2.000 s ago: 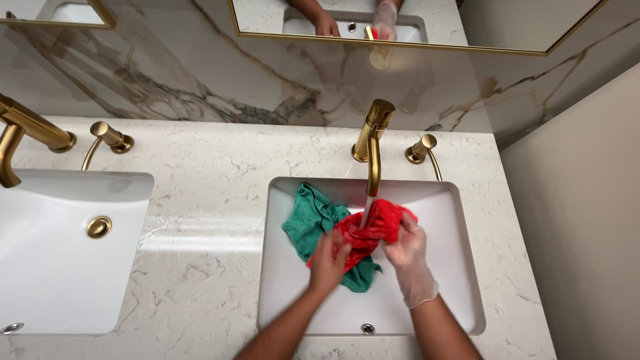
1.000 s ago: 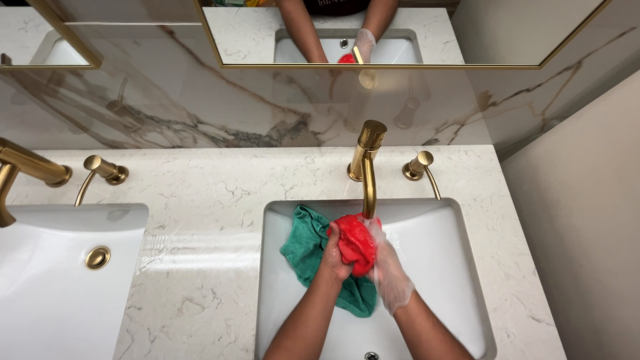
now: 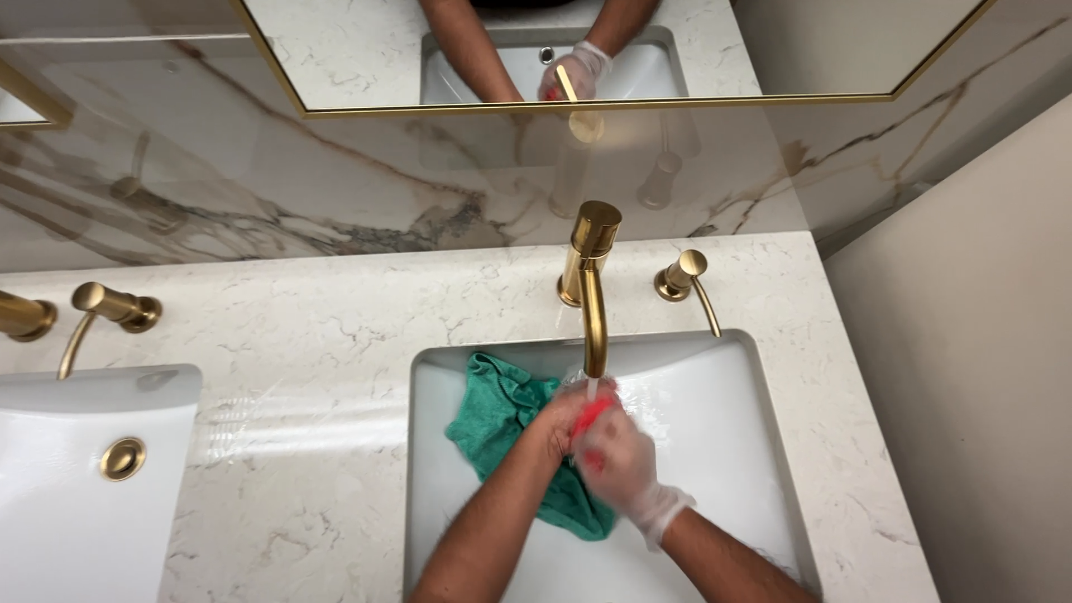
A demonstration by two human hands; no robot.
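Water runs from the brass faucet (image 3: 594, 310) onto a red cloth (image 3: 593, 415) squeezed between my two hands. My left hand (image 3: 566, 419) is bare and grips the cloth from the left, right under the spout. My right hand (image 3: 618, 459), in a clear disposable glove, is closed over the cloth from the right, slightly blurred. Most of the red cloth is hidden by the fingers. A green cloth (image 3: 494, 414) lies crumpled in the left part of the white sink (image 3: 712, 435), partly behind my left forearm.
A brass soap dispenser (image 3: 687, 276) stands right of the faucet. To the left are a second sink (image 3: 67, 502) with a brass drain (image 3: 123, 458), and another dispenser (image 3: 113, 306). A gold-framed mirror (image 3: 536, 107) hangs above the marbled backsplash. A pale wall (image 3: 980, 335) borders the counter's right side.
Two seconds ago the red cloth hung partly spread between my hands; now it is bunched up and mostly covered by them. My right hand has come over the cloth. The green cloth remains in the sink.
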